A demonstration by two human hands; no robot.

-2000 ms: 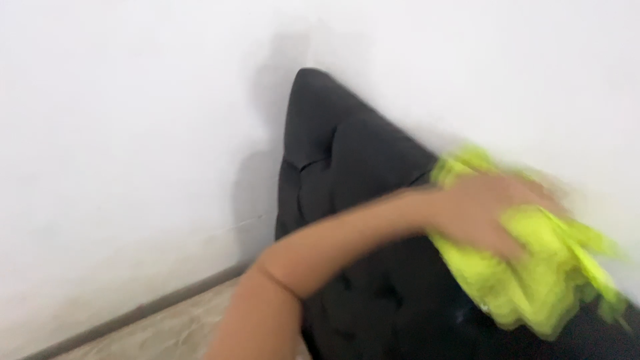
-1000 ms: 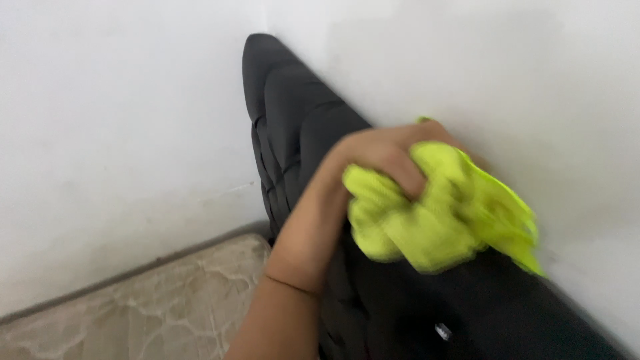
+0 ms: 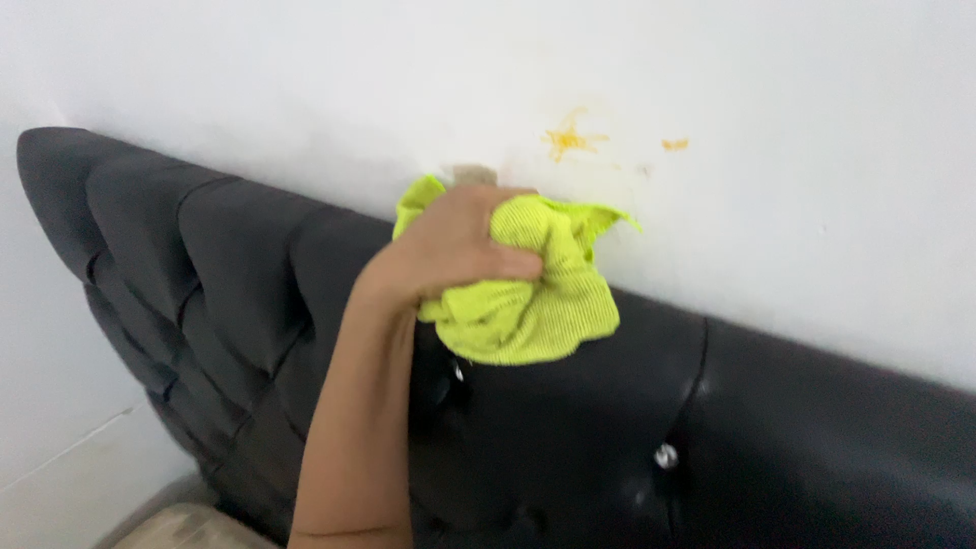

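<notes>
A bright yellow-green ribbed cloth (image 3: 564, 305) is bunched in my left hand (image 3: 457, 244), with the thumb across its front and loose folds hanging to the right and below. Hand and cloth are at the top edge of a black tufted, upholstered headboard (image 3: 549, 427), beside the white wall. The fingertips are hidden behind the cloth. A shiny crystal-like button (image 3: 666, 456) sits in the headboard to the lower right of the cloth, and another (image 3: 457, 371) shows just below it. My right hand is out of view.
The white wall (image 3: 801, 152) rises behind the headboard and bears an orange-yellow stain (image 3: 568, 141), a smaller orange mark (image 3: 675, 144) and a greyish-brown patch (image 3: 474, 174) just above the hand. At the lower left, a corner of a beige mattress (image 3: 187, 530) meets the headboard.
The view has shifted along the headboard, bringing the wall stains into sight. My left hand still grips the cloth, which was over the headboard's top edge in the earlier frames too.
</notes>
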